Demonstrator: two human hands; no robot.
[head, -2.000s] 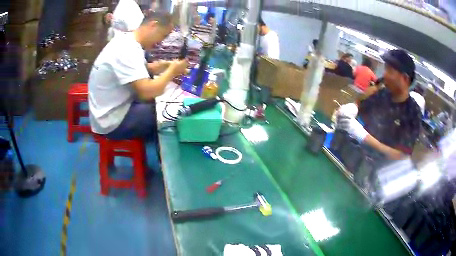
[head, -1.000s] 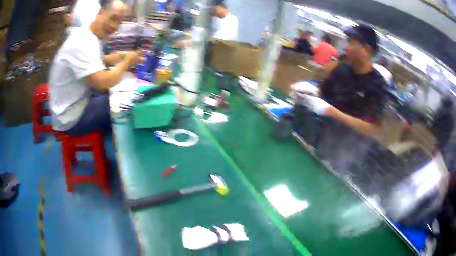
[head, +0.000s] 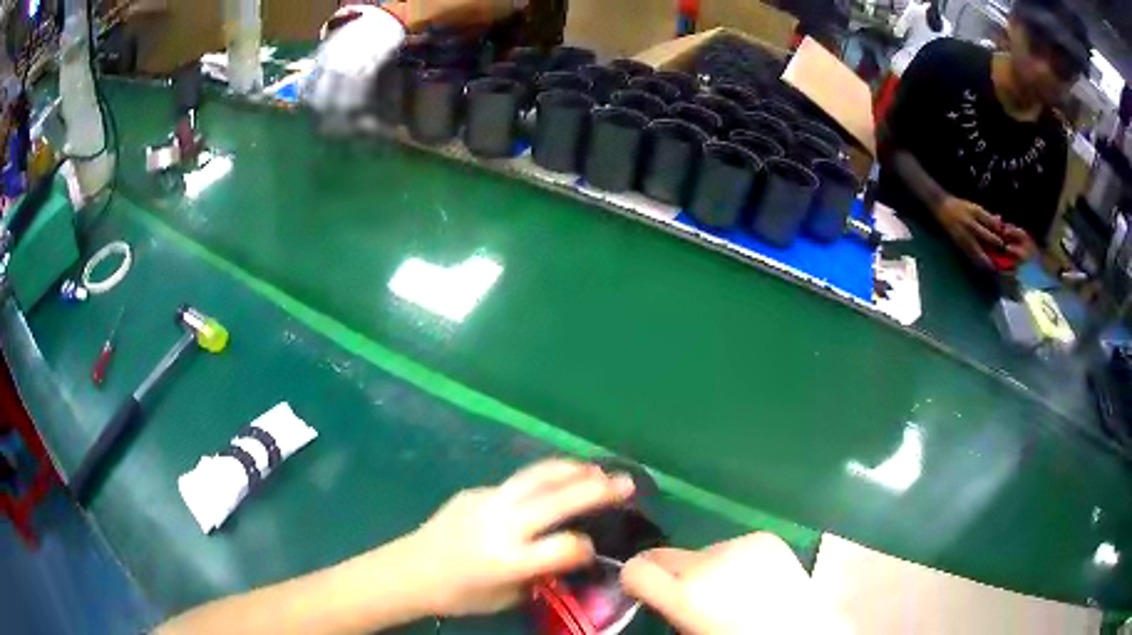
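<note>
My left hand [head: 490, 546] lies over a black housing [head: 624, 527] at the bottom centre, its fingers gripping the housing's side. A red end cap [head: 565, 608] shows just below my left fingers, partly hidden by the hand and cut off by the bottom edge. My right hand [head: 732, 586] is at the right of the housing, thumb and finger pinched at a thin pale wire [head: 608, 562] near the housing's mouth. The wire's ends are not clear.
Rows of black housings [head: 674, 161] stand on a blue mat [head: 813, 263] across the belt. A mallet [head: 143, 387], a screwdriver [head: 104, 360], a coiled white cable [head: 107, 267] and a wrapped white bundle [head: 246, 466] lie left. A cardboard sheet [head: 943, 595] lies right. A person [head: 981, 137] sits opposite.
The view has swung right and down. Both my hands, the housing and the red end cap have come into view. The mallet, bundle and green box now show further left.
</note>
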